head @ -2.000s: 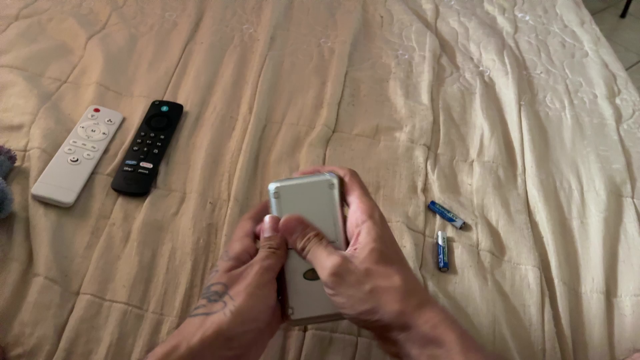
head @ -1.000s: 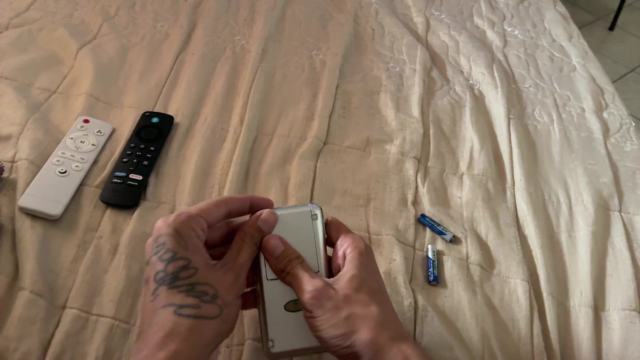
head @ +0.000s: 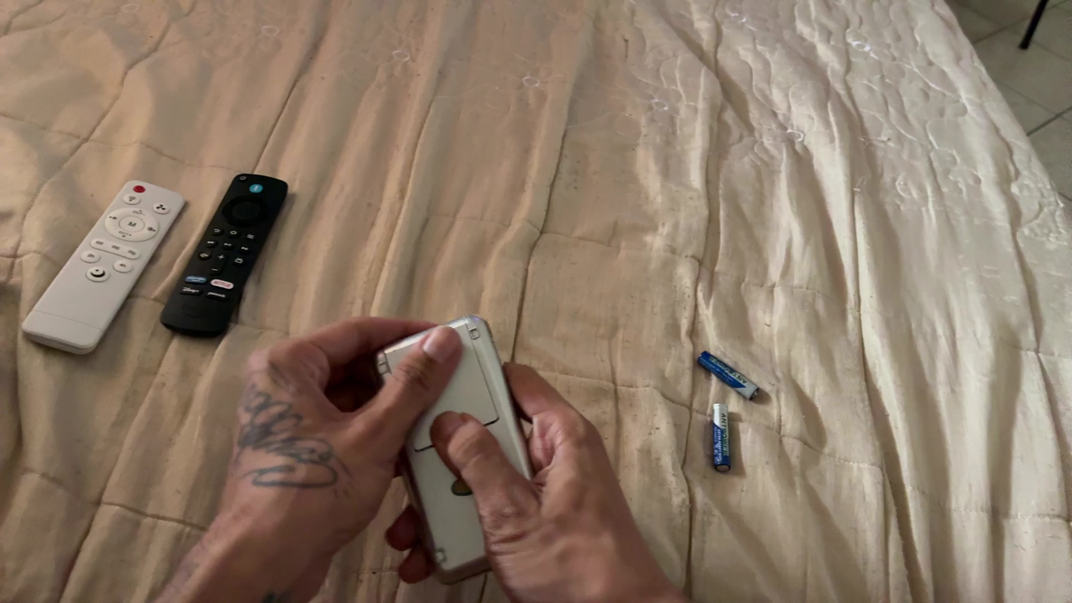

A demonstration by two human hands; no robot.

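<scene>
Both my hands grip a silver-white handheld device point(head: 456, 377), its back with a rectangular cover facing up. My left hand point(head: 327, 435) holds the device's upper left side, thumb pressed flat on the cover near the top end. My right hand point(head: 536, 486) wraps the right side, with its thumb on the back by the cover's lower edge. The cover lies in place on the back. A small dark oval mark is partly hidden beside my right thumb. To the right, two blue and silver cylindrical batteries, one slanted point(head: 729, 374) and one lengthwise point(head: 721, 437), lie near each other on the bedspread.
A white remote control point(head: 105, 268) and a black remote control point(head: 224, 255) lie side by side at the left on a wrinkled beige quilted bedspread point(head: 620, 293). Tiled floor point(head: 1013, 63) and a dark thin leg show beyond the bed's edge at upper right.
My left thumb has moved from the device's upper left edge onto the cover. Both hands still hold the device, which now tilts the other way from one second ago.
</scene>
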